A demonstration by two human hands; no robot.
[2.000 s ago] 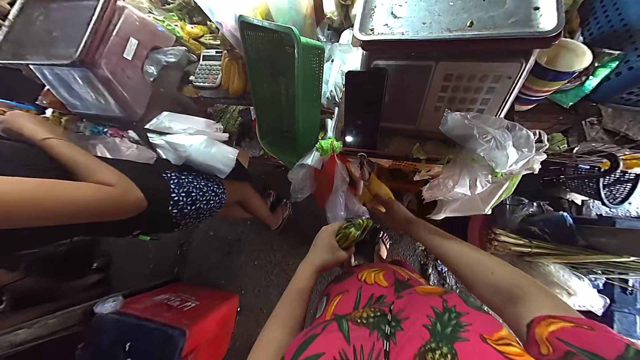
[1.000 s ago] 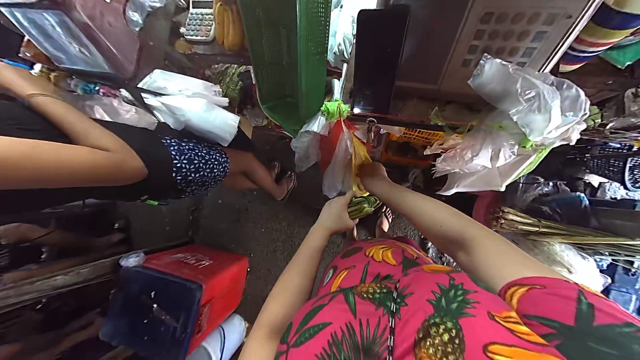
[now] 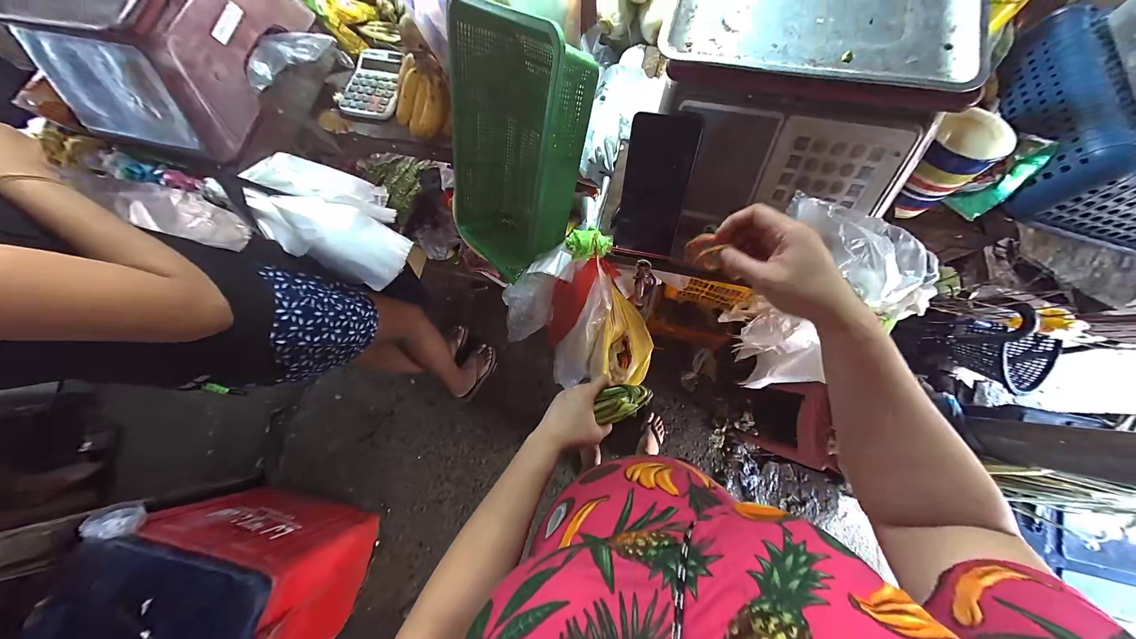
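Note:
My left hand (image 3: 575,415) is closed around a bundle of green pods (image 3: 621,404), just below a yellow plastic bag (image 3: 627,335) that hangs open with small reddish items inside. Raised over the front edge of a weighing scale (image 3: 839,164), my right hand (image 3: 781,262) pinches what look like thin reddish-tan rubber bands (image 3: 707,252). A black phone (image 3: 658,182) lies on the scale's face, left of that hand. Clear and red plastic bags (image 3: 577,306) hang beside the yellow one, under a green plastic basket (image 3: 524,133).
A person's arm (image 3: 106,266) and legs are at the left. A red and blue box (image 3: 266,550) stands low at the left. A metal tray (image 3: 825,40) tops the scale. Crumpled clear plastic bags (image 3: 874,257) hang right of my right hand, and a blue basket (image 3: 1074,133) is at the far right.
My right hand has left the yellow bag and moved up and right, now with bands in its fingers. My left hand stays low with the green bundle.

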